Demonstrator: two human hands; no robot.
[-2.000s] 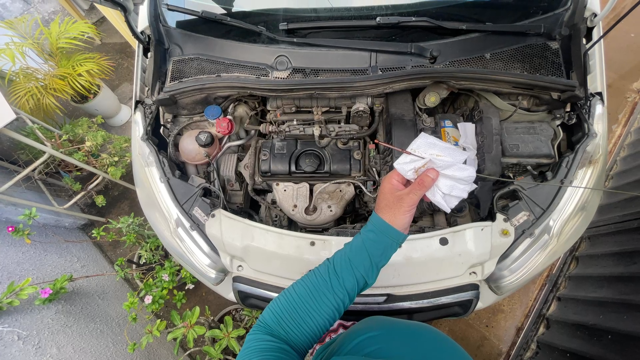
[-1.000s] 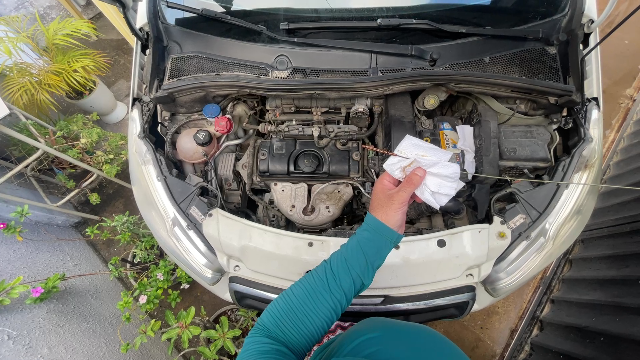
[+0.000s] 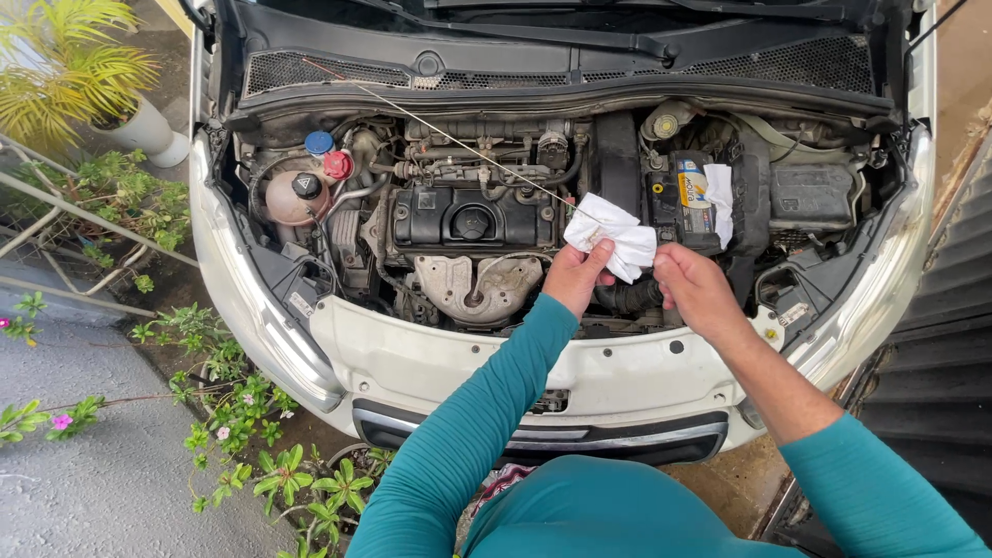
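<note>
My left hand [image 3: 577, 277] pinches a folded white paper towel [image 3: 612, 235] above the right part of the open engine bay. A long thin dipstick [image 3: 465, 146] comes out of the towel and slants up to the left, its reddish tip over the cowl grille. Close to the towel's right edge, my right hand [image 3: 690, 288] has its fingers closed, seemingly on the dipstick's handle end, which the fingers hide. Small dark smudges mark the towel. Below the dipstick lies the black engine cover [image 3: 474, 218] with its round oil filler cap [image 3: 470, 222].
A car battery [image 3: 692, 198] with another white paper piece [image 3: 719, 203] beside its label sits at the right. On the left are a coolant reservoir [image 3: 293, 200], a blue cap [image 3: 318, 142] and a red cap [image 3: 338, 164]. The white front panel [image 3: 620, 360] spans the near edge; plants stand at left.
My right hand has come into view beside the towel. The dipstick, which pointed out to the right before, now slants up to the left. My left hand still holds the towel.
</note>
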